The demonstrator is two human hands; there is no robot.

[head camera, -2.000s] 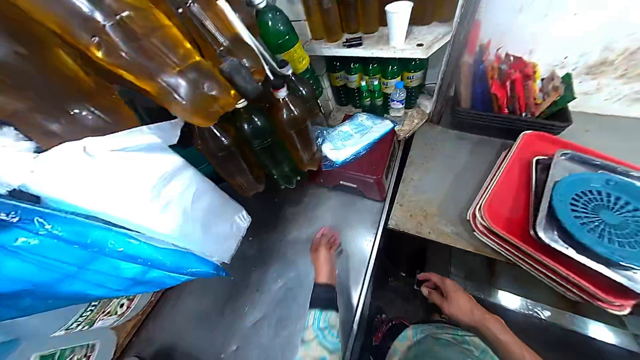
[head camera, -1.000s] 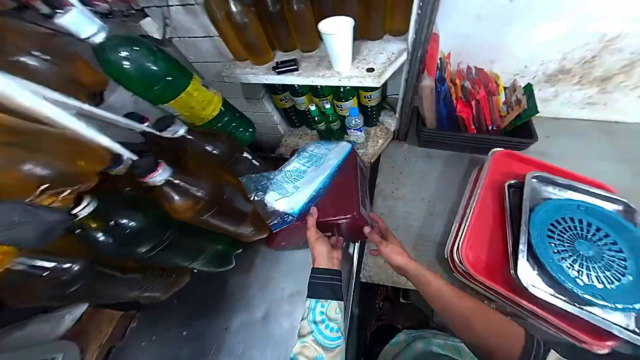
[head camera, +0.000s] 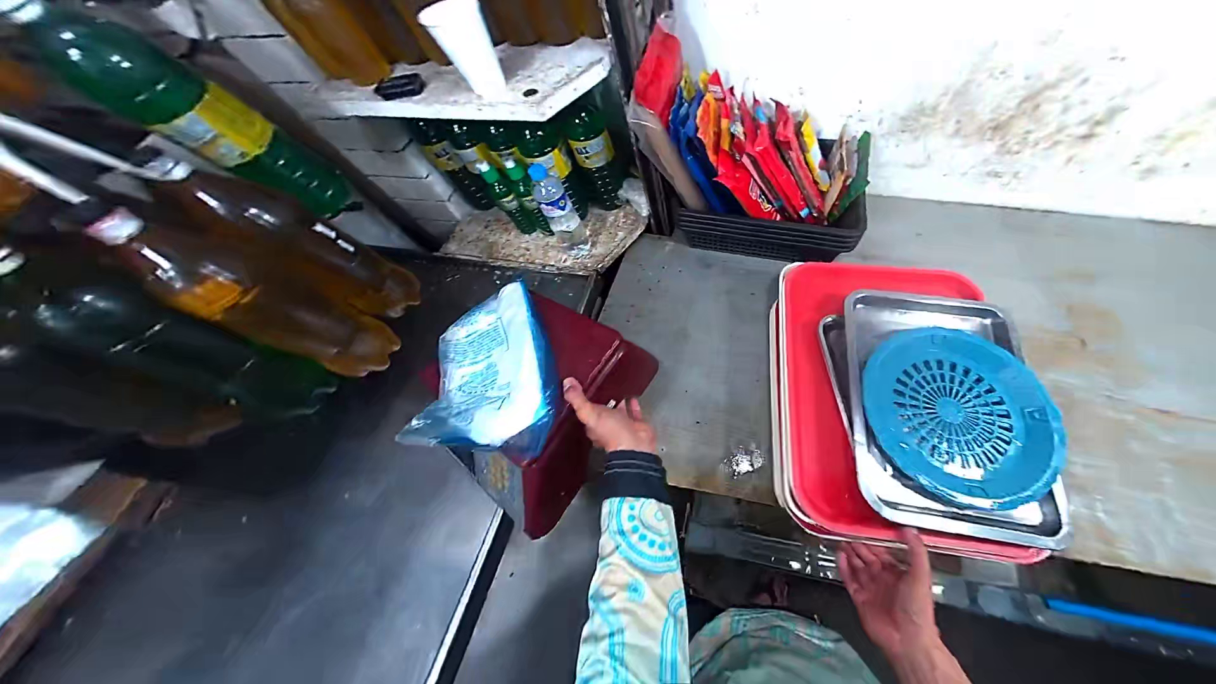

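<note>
My left hand (head camera: 613, 423) grips the near edge of a dark red box (head camera: 594, 366), which is tilted over the seam between the dark metal counter and the grey worktop. A clear and blue plastic packet (head camera: 489, 370) with white contents lies on the box. My right hand (head camera: 888, 584), palm up with fingers spread, is at the near edge of a stack of red trays (head camera: 817, 408); whether it bears any weight cannot be told. On the red trays rest metal trays (head camera: 855, 304) with a round blue plastic strainer (head camera: 964, 418) on top.
Large plastic bottles (head camera: 256, 256) crowd the left side. At the back, a white shelf (head camera: 560, 81) holds a white foam cup (head camera: 465, 43), with green bottles (head camera: 541, 152) beneath it. A black basket (head camera: 769, 228) of colourful packets stands on the grey worktop (head camera: 708, 323) by the wall.
The red box, standing at the back of the dark counter two seconds ago, is now nearer and tilted. My right hand has left the box and moved right to the trays.
</note>
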